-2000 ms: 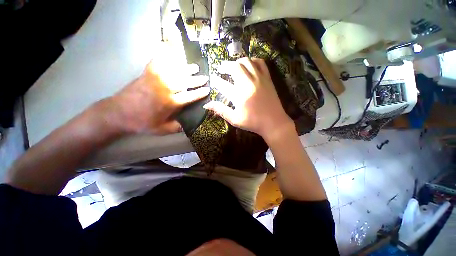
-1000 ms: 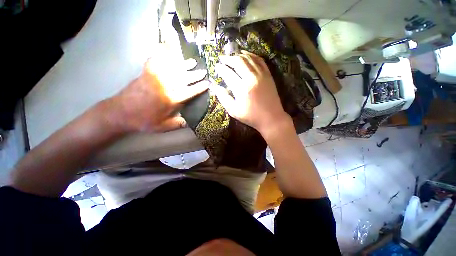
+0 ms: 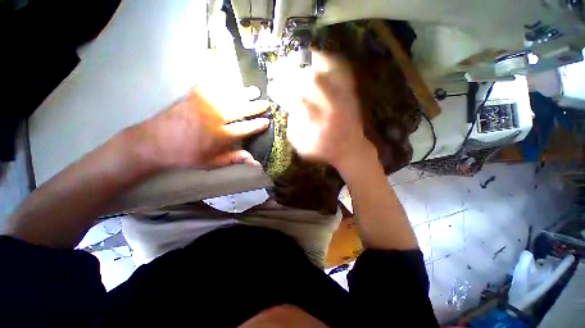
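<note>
The patterned brocade panel (image 3: 279, 150) runs under the needle area of the off-white sewing machine (image 3: 398, 19) and hangs over the table's front edge; its darker bulk lies to the right. The plain dark band (image 3: 259, 145) lies along its left edge. My left hand (image 3: 211, 125) lies flat on the band with fingers spread, palm down. My right hand (image 3: 324, 109) is blurred, over the brocade just in front of the presser foot; its fingertips are washed out by glare, so its grip cannot be made out. The needle is also lost in glare.
A wooden ruler (image 3: 407, 69) lies right of the needle, partly on the brocade. Black cloth (image 3: 45, 57) is at the upper left. A white box of small parts (image 3: 496, 117) and dark cables are at the right. White bags (image 3: 539, 282) stand on the littered tiled floor.
The brocade and band have moved up toward the needle, and less brocade hangs in front. The brocade at the right has shifted and bunched. My right hand has lifted slightly and blurred; my left hand stays nearly in place.
</note>
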